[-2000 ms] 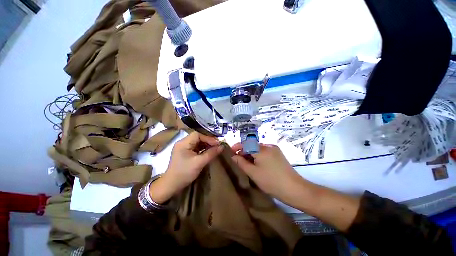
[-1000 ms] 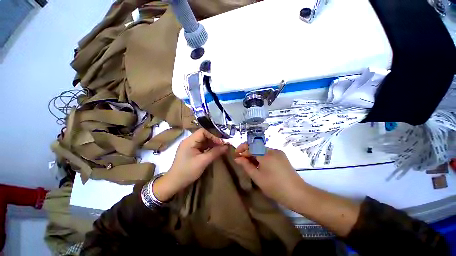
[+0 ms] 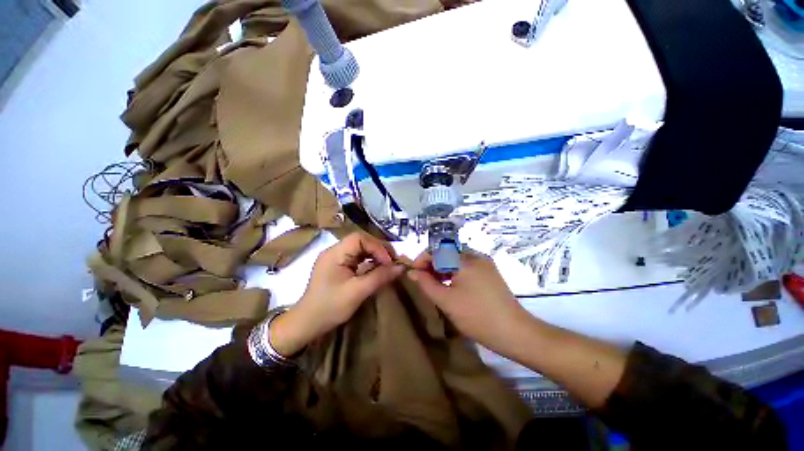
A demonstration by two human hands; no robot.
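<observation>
A tan-brown garment piece hangs from the front of the white sewing machine down over my lap. My left hand pinches its top edge between thumb and fingers, just left of the needle area. My right hand holds the same edge with thumb and fingers, close to my left fingertips. The grey cylindrical attachment stands in front of my right fingers and partly hides them. The needle and presser foot cannot be made out clearly behind the hands and metal parts.
Brown cloth straps are heaped left of the machine, with brown cloth behind. Printed label tapes fan out at right. A black cloth band wraps the machine arm. Small brown swatches and a red handle lie far right.
The view has shifted slightly. My right fingertips have come closer to my left ones at the garment edge, where a gap showed before. Both hands keep hold of the cloth.
</observation>
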